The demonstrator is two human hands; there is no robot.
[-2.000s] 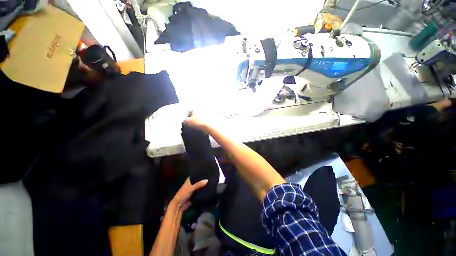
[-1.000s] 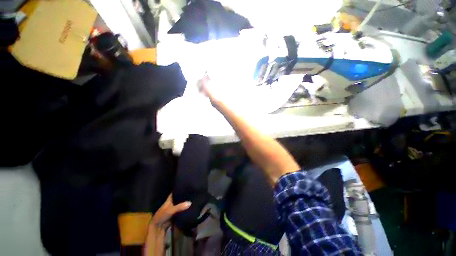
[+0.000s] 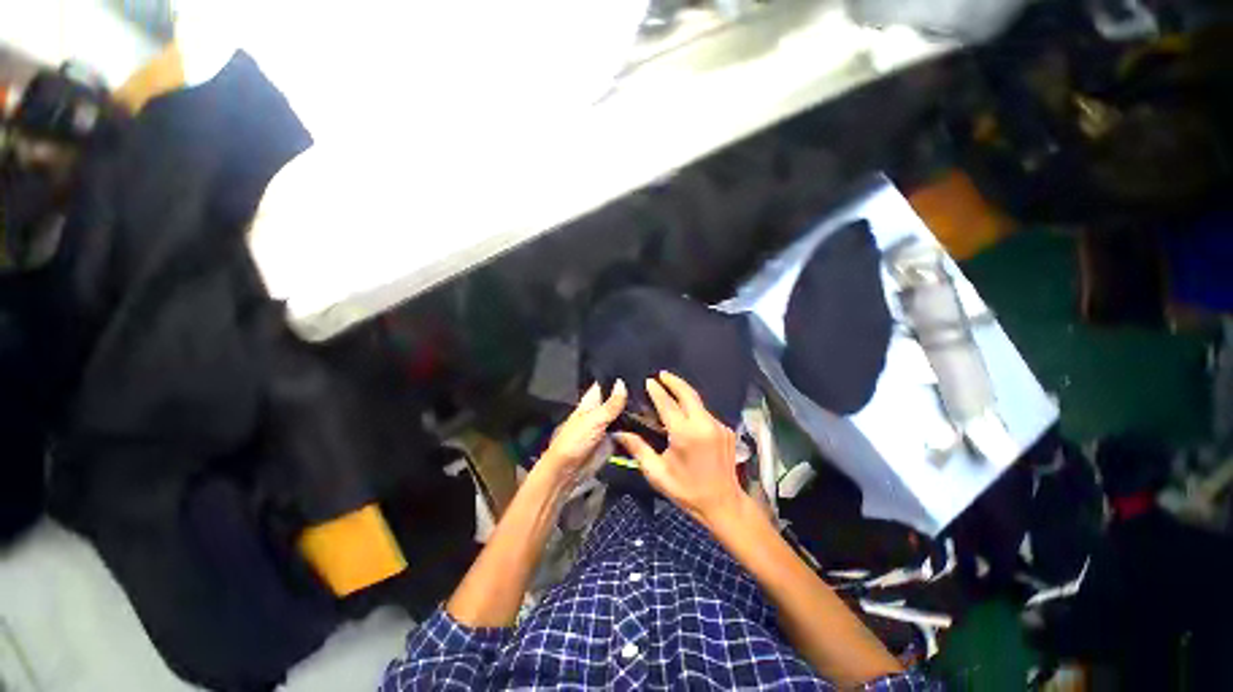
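A dark fabric panel [image 3: 676, 338] lies over my lap in front of my body. My left hand [image 3: 588, 430] is at its near left edge, thumb and fingers close together on the cloth. My right hand [image 3: 687, 453] is beside it, with fingertips on the same dark panel. The two hands nearly touch. The cloth between the fingers is dark and partly hidden, but both hands appear to pinch it. A bit of yellow-green strip shows just below the hands.
A white board [image 3: 933, 493] to the right holds a dark oval cut piece [image 3: 838, 318] and a grey rolled bundle [image 3: 947, 338]. The glaring white sewing table [image 3: 446, 203] crosses ahead. Black cloth [image 3: 176, 311] hangs at left. Black parts with white strips [image 3: 906, 608] lie lower right.
The view has turned down to the lap. My right hand has come back from the table to join my left hand. The long dark piece my left hand held upright no longer shows as such.
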